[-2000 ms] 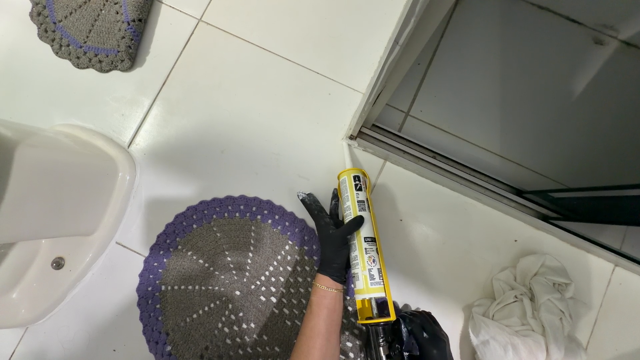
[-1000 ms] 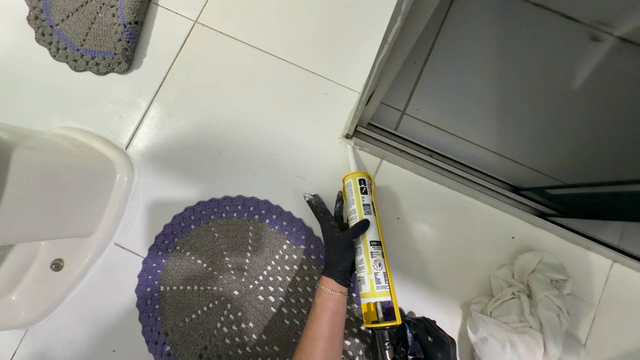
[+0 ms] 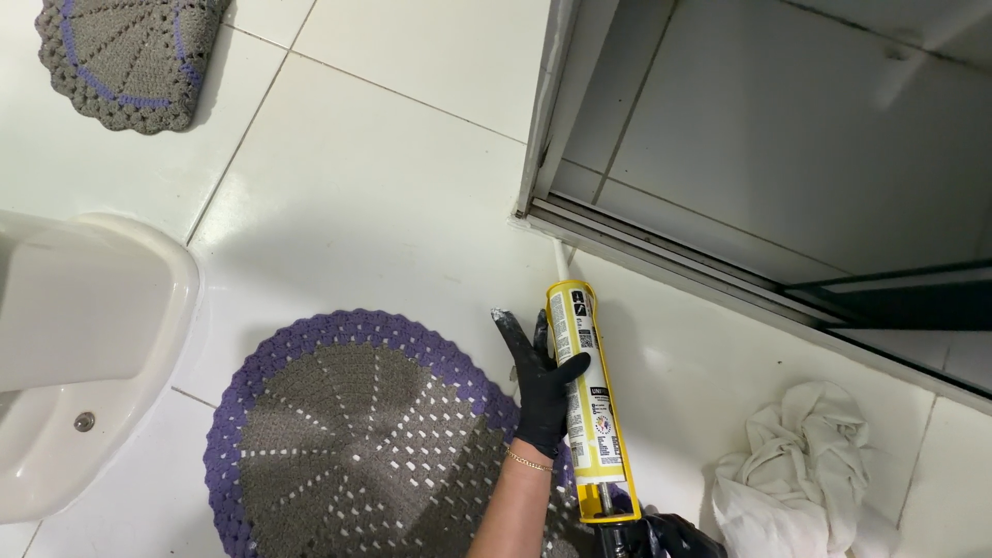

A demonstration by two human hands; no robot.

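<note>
A yellow caulking gun (image 3: 632, 434) holds a sealant cartridge (image 3: 587, 387) that bears writing. Its white nozzle (image 3: 562, 260) points up at the floor edge of the shower frame's metal bottom track (image 3: 659, 260), just right of the corner. My left hand (image 3: 540, 380), in a black glove with white smears on a fingertip, rests against the cartridge's left side with its thumb over it; some fingers are spread. At the bottom edge my right hand (image 3: 678, 536), also black-gloved, is closed around the gun's black handle, partly cut off by the frame.
A round grey and purple crochet rug (image 3: 333, 434) lies under my left forearm. A crumpled white cloth (image 3: 806, 457) is on the tiles at the right. A white ceramic bathroom fixture (image 3: 167, 310) stands at the left, and a folded crochet rug (image 3: 139, 62) lies at the upper left.
The nozzle tip has moved from the corner of the frame a little to the right along the track. Both hands and the gun have shifted slightly right with it.
</note>
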